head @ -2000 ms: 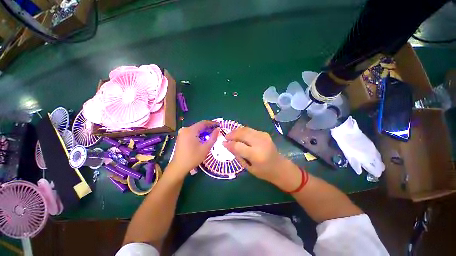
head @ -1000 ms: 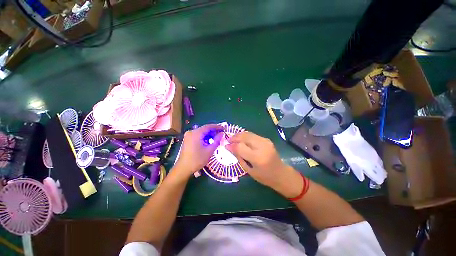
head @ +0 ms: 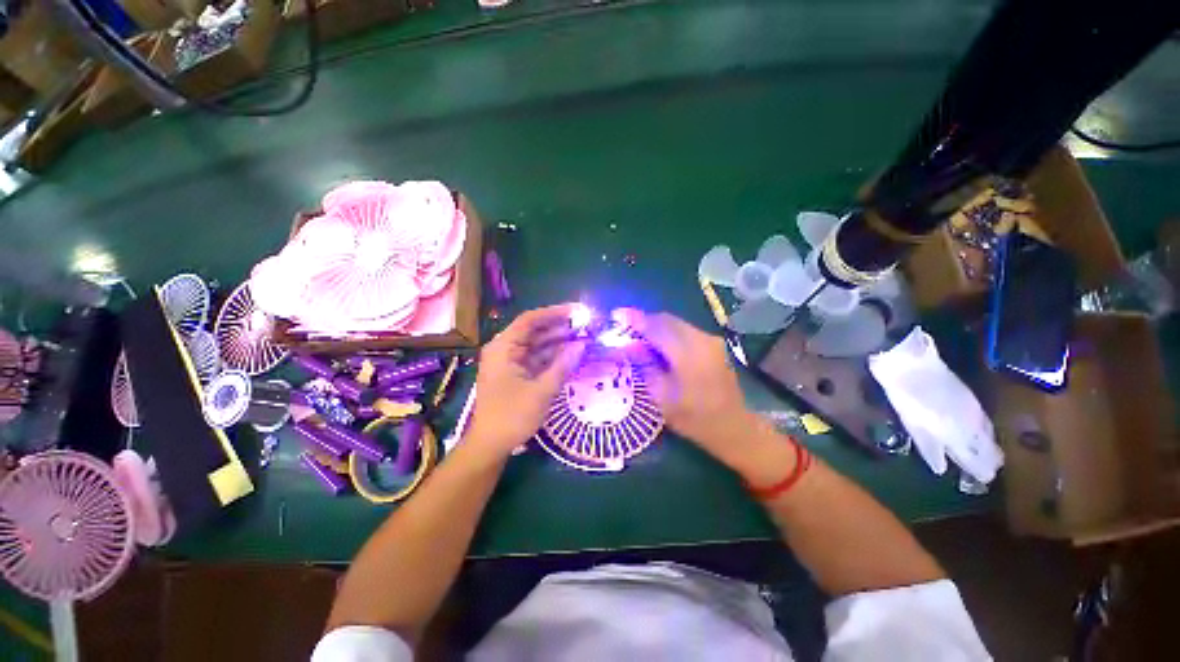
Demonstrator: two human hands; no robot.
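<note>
A round pink slatted fan housing lies on the green bench in front of me. My left hand is at its upper left with fingers bent. My right hand is at its upper right, slightly blurred. A bright blue-violet glow shines between my fingertips, above the housing's upper part. It looks like a small lit circuit board held at the fingertips, but the glare hides its shape and the exact grip.
Pink grilles fill a carton at left. Purple cells and a tape roll lie below it. A black bar stands further left. Fan blades, a white glove, a phone and a black arm are at right.
Both hands have moved to the upper edge of the housing, uncovering more of its centre. The glow has grown brighter and shifted right, between the hands. The whole view has shifted slightly.
</note>
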